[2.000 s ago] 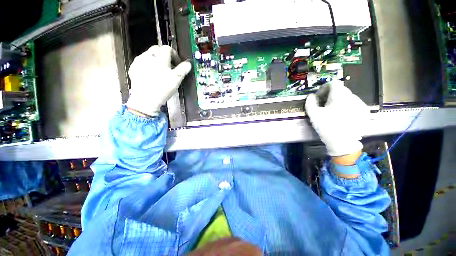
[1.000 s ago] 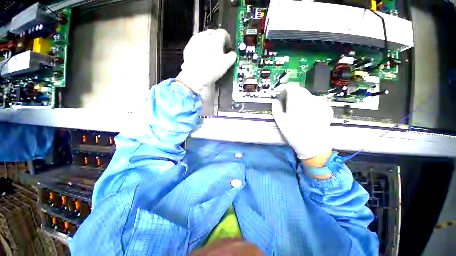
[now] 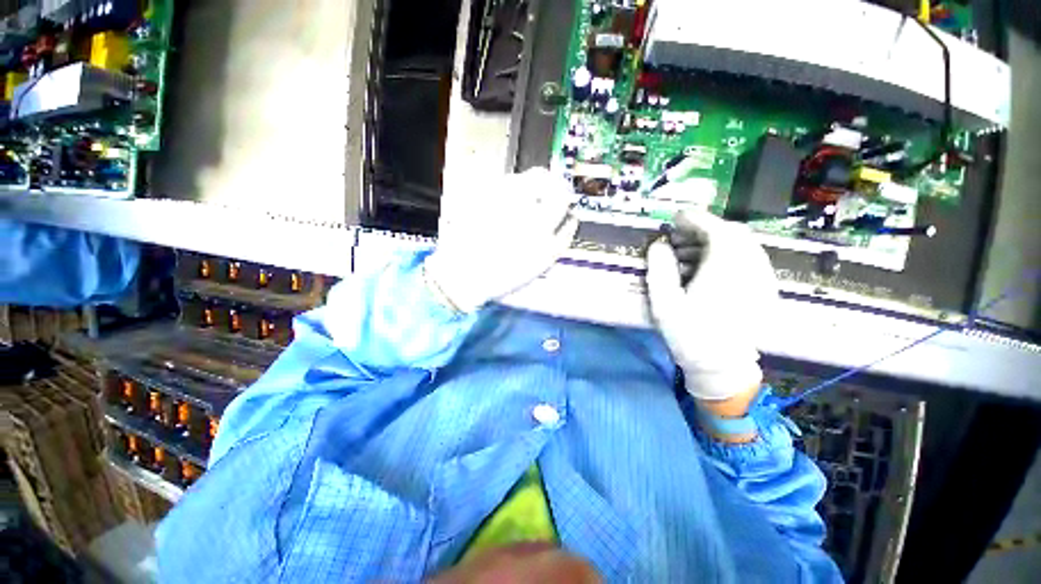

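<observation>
A green circuit board (image 3: 708, 143) crowded with parts sits in a black carrier (image 3: 970, 257) on the rail. A long silver heat sink (image 3: 822, 57) crosses its far side; a red-copper toroid (image 3: 826, 173) and a dark block (image 3: 763, 177) stand nearer. My gloved left hand (image 3: 508, 234) is at the board's near left corner, fingers drawn together; whether it holds something is not clear. My gloved right hand (image 3: 713, 291) is over the carrier's near edge, its fingers curled, with something dark at the fingertips that I cannot make out.
A silver conveyor rail (image 3: 274, 234) runs along the near side. Another populated board (image 3: 86, 137) is at the far left, beside a pale plate (image 3: 268, 103). Trays of dark parts with orange spots (image 3: 171, 416) and brown cardboard (image 3: 57, 456) are below left. A dark tray (image 3: 850, 456) is below right.
The view has shifted, with the board now farther right. My left hand has come down from the carrier's left side to the near corner. My right hand has moved left along the near edge.
</observation>
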